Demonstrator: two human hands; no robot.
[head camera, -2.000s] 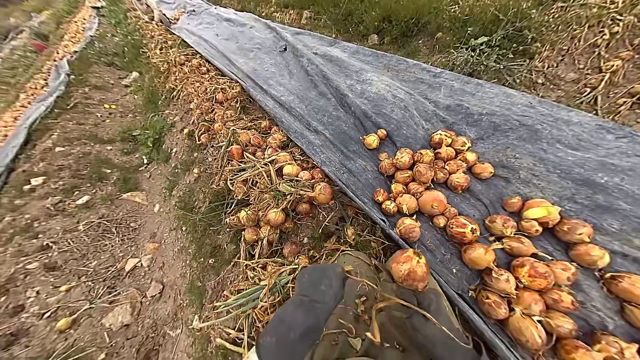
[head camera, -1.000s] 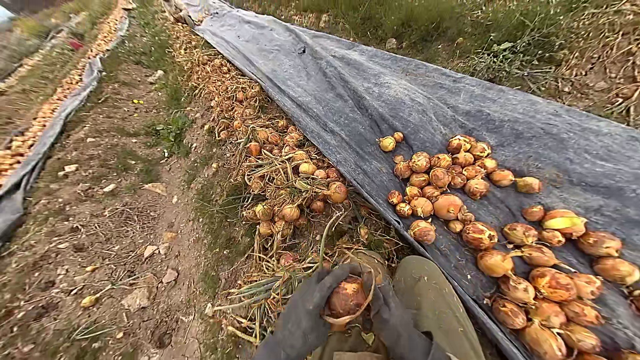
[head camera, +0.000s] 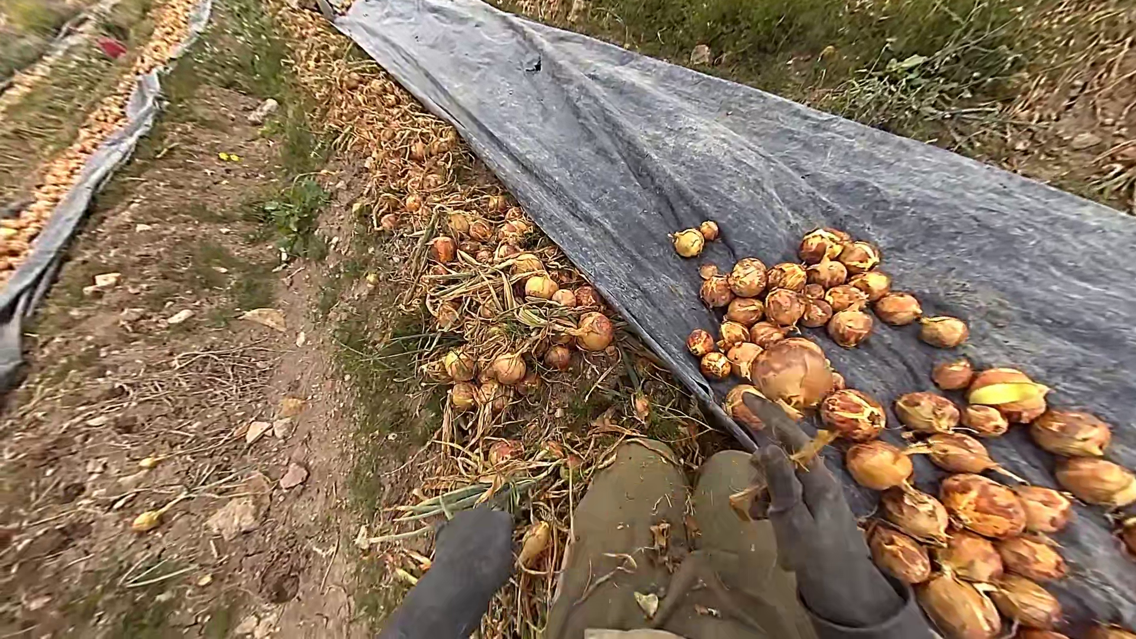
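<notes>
My right hand (head camera: 803, 510), in a dark grey glove, reaches over the edge of the grey fabric sheet (head camera: 612, 169) with its fingers apart. A large brown onion (head camera: 792, 373) is just beyond its fingertips, over the smaller onions; whether it touches them or the sheet is unclear. Papery skin (head camera: 750, 501) shows beside the thumb. Cleaned onions (head camera: 879, 464) lie in loose groups on the sheet. My left hand (head camera: 475, 555), gloved alike, is low beside green and dry onion leaves (head camera: 470, 501); its fingers are hidden from view.
A row of onions with dried tops (head camera: 506, 311) runs along the sheet's left edge. My knees (head camera: 639, 515) are between my hands. Left of the row is a stony dirt path (head camera: 240, 426), then another fabric strip (head camera: 133, 124) beside onions. Grass (head camera: 799, 53) borders the sheet's far side.
One second ago both hands held an onion together above my lap. They have since parted: my right hand has moved right to the sheet, my left hand left towards the leaves.
</notes>
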